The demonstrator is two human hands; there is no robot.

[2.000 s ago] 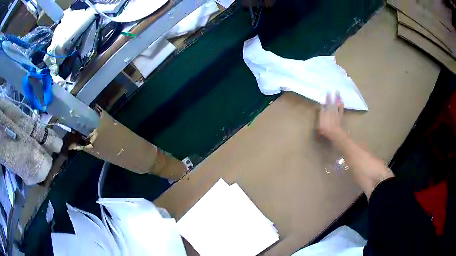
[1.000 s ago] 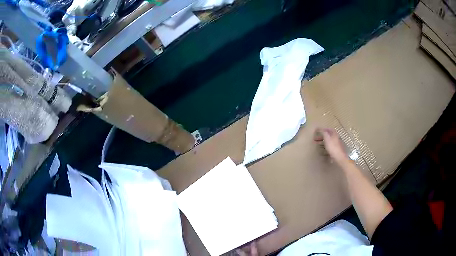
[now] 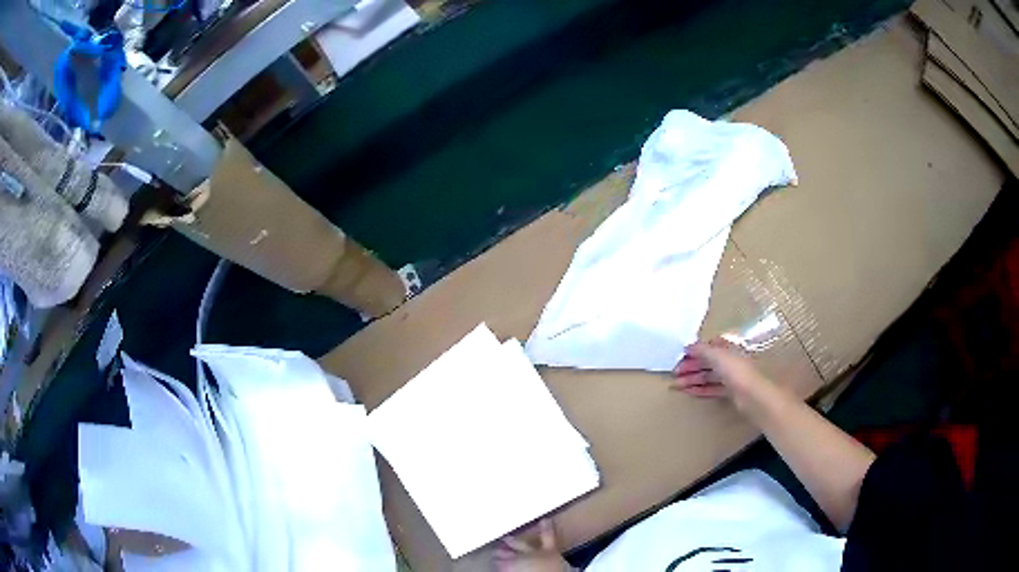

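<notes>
A white bag (image 3: 670, 246), soft and creased, lies slantwise on the brown cardboard table covering (image 3: 894, 168). My right hand (image 3: 712, 372) is at its lower right corner, with the fingertips closed on that corner. A small stack of flat white foam squares (image 3: 483, 441) lies nearer to me, left of the bag. My left hand (image 3: 534, 552) is at the bottom edge of the picture, partly cut off. Its fingers are at the near edge of the foam squares, and whether they grip the stack is not clear.
White foam sheets (image 3: 296, 458) stand fanned at the lower left. A cardboard-wrapped post (image 3: 279, 240) stands behind them. A dark green bench (image 3: 481, 134) runs along the far side. Folded cardboard pieces (image 3: 978, 84) lie upper right. White cloth-like material with black lines (image 3: 721, 525) is just below the table edge.
The white bag has shifted right and lies flatter and wider. My right hand has come from the bare cardboard to the bag's corner. My left hand has entered at the bottom edge.
</notes>
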